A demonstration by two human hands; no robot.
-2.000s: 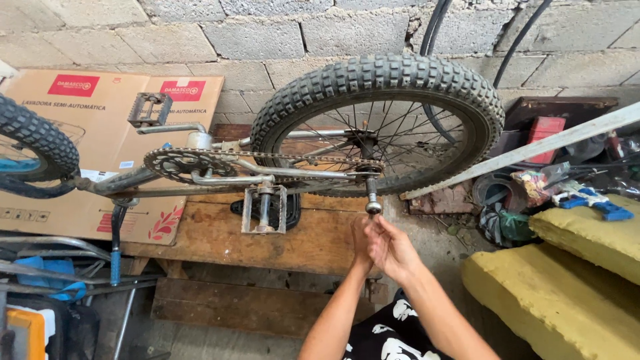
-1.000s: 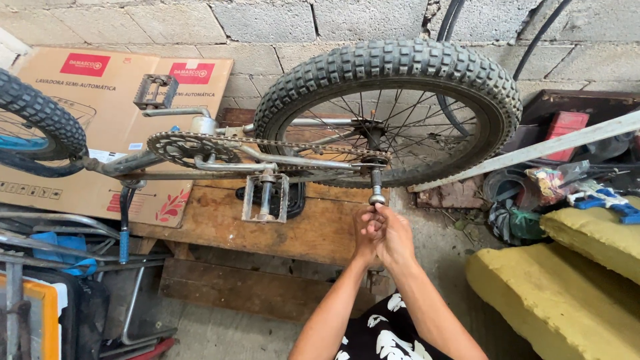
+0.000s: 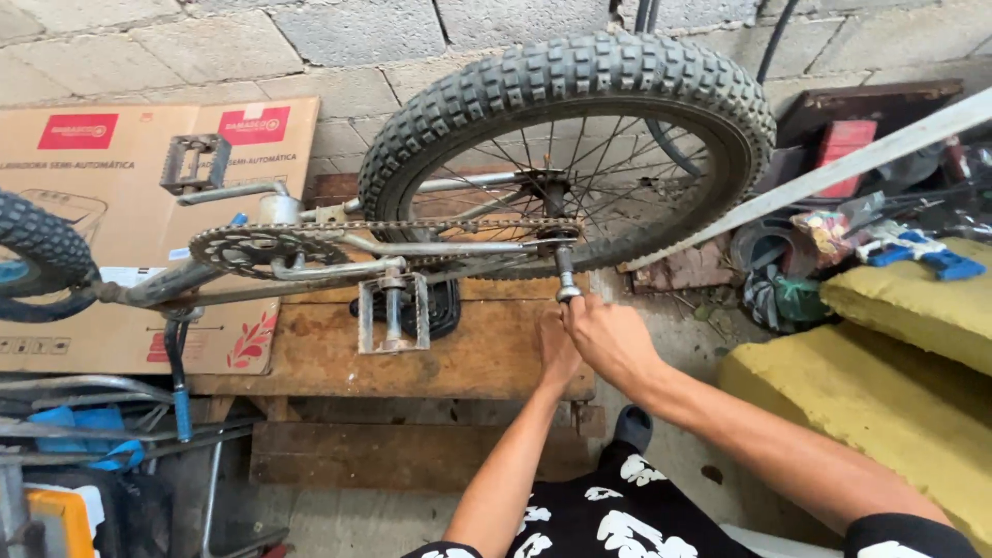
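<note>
An upside-down bicycle stands on a wooden bench (image 3: 496, 341), its knobby rear wheel (image 3: 612, 74) at the centre. A socket wrench (image 3: 567, 280) with a metal socket sits on the axle end, below the rear sprocket and chain (image 3: 465, 225). My right hand (image 3: 614, 337) is closed around the wrench by its round head. Close beside it, my left hand (image 3: 556, 341) is partly behind the right one; its fingers are hidden, so its hold cannot be told. The chainring (image 3: 267, 251) and a metal pedal (image 3: 394, 314) are left of my hands.
Flattened cardboard (image 3: 294, 186) leans at the left by the block wall (image 3: 349, 39). Yellow foam slabs (image 3: 837, 403) lie at the right, near a pale slanting bar (image 3: 821, 178) and plastic bags. Metal tubing (image 3: 101, 387) and an orange-framed object (image 3: 58, 519) are at lower left.
My right forearm has swung outward to the right, and its hand now lies over the wrench head with the back of the hand up. The socket remains at the axle.
</note>
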